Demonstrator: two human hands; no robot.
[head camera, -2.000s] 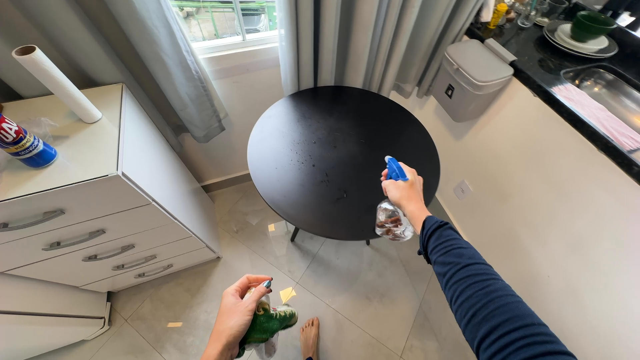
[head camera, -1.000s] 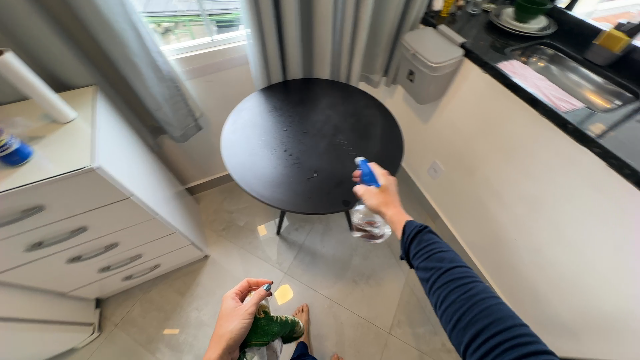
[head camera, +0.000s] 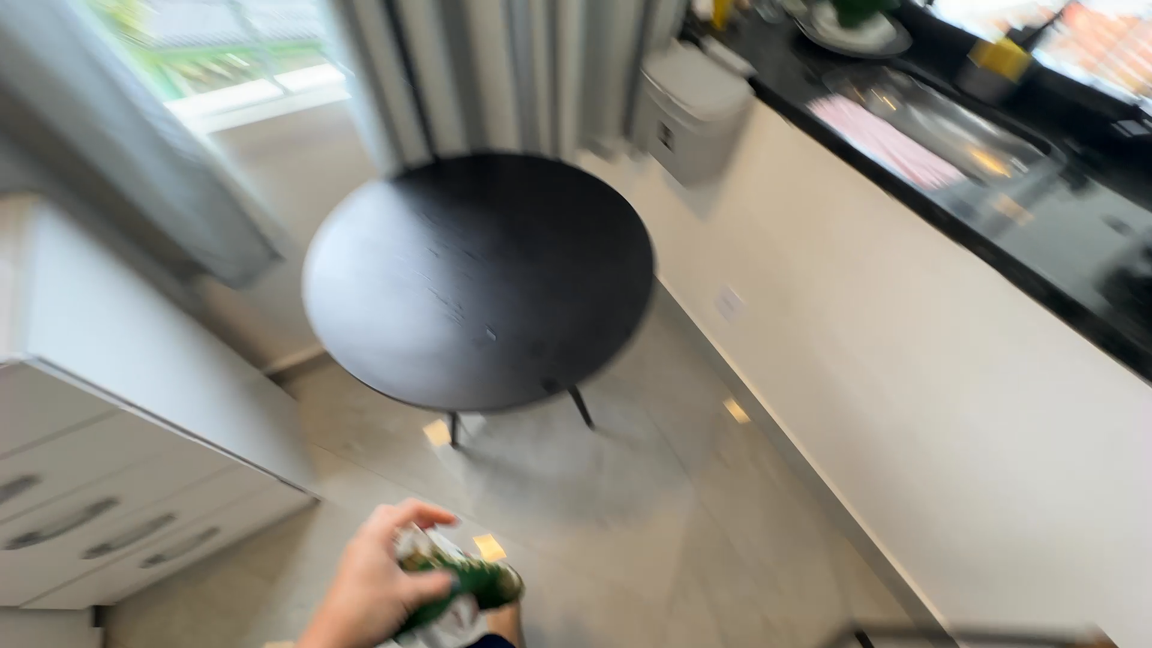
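Observation:
My left hand (head camera: 382, 576) is low in the head view, left of centre, with its fingers around a bunched green and white cloth (head camera: 459, 585). Beyond it stands a round black table (head camera: 486, 288), its top marked with wet drops and streaks. The cloth does not touch the table. My right hand is out of view, and so is the spray bottle. The picture is blurred.
White drawers (head camera: 153, 486) stand at the left, near a grey curtain (head camera: 171, 153). On the right, a black counter (head camera: 999, 256) holds a sink (head camera: 936, 117) and a pink striped cloth (head camera: 882, 139). A grey bin (head camera: 697, 108) hangs at its end.
My right hand, which held a spray bottle with a blue trigger over the table's right edge, has left the view with it. The view has turned to the right.

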